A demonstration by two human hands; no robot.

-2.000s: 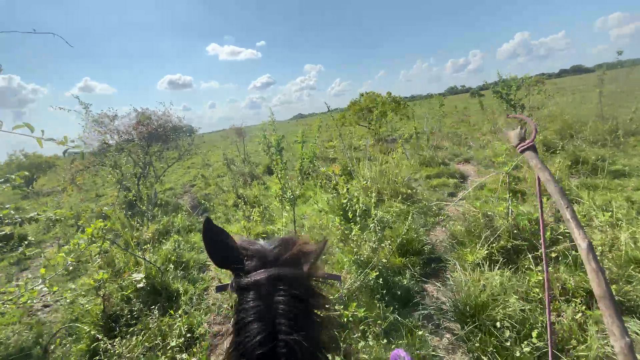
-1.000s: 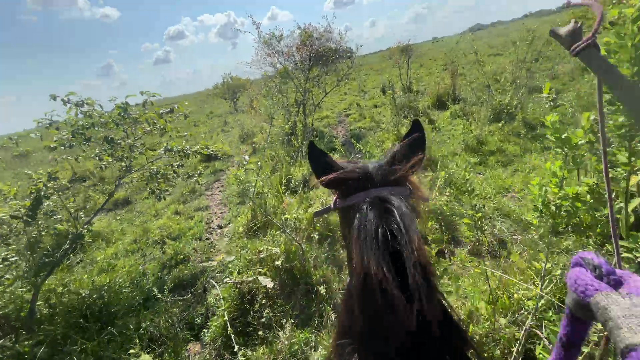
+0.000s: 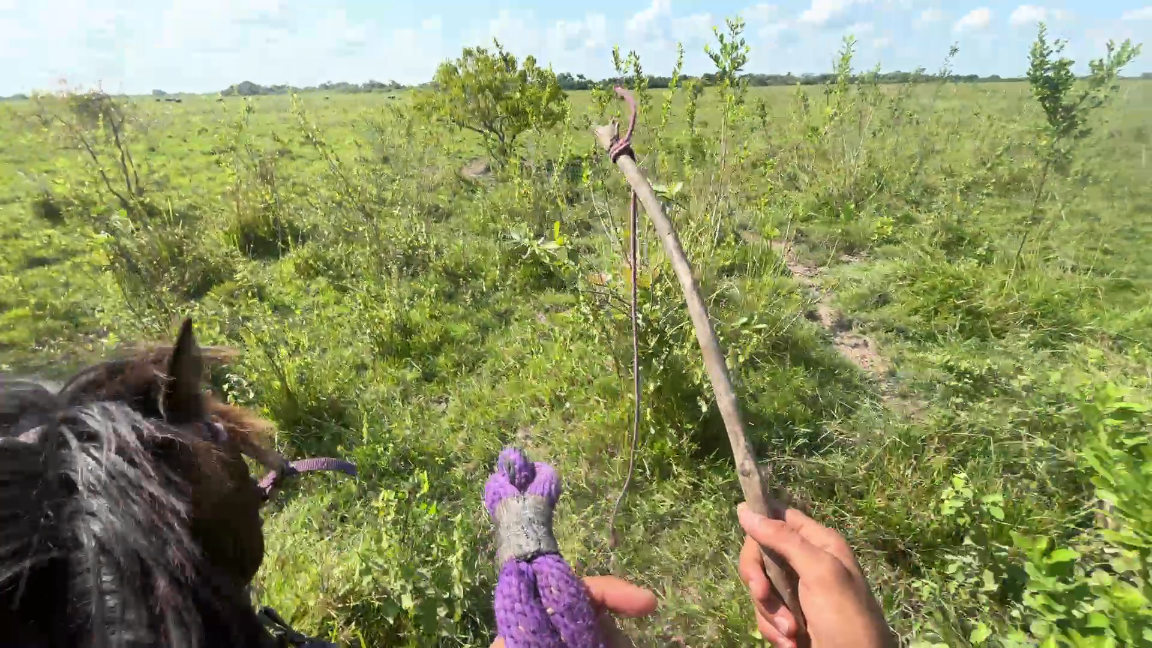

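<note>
My right hand (image 3: 814, 576) grips the lower end of a long wooden stick (image 3: 688, 279) at the bottom right. A thin reddish cord (image 3: 634, 342) is knotted around the stick's top and hangs down beside it. To the left of that hand, my left hand (image 3: 616, 598) is partly in view at the bottom edge, behind a thick purple braided rope (image 3: 544, 603) bound with grey tape. Its thumb or a finger sticks out to the right; most of the hand is hidden, so its hold on the rope cannot be told.
A dark horse's head and mane (image 3: 117, 495) fill the lower left, with a purple noseband or halter strap (image 3: 315, 465). Around it are grass and shrubs, a small leafy tree (image 3: 495, 99) ahead, and a bare dirt track (image 3: 855, 346) at the right.
The view has swung so that the horse's head is now at the lower left. Both hands have come into view at the bottom, and more of the stick shows.
</note>
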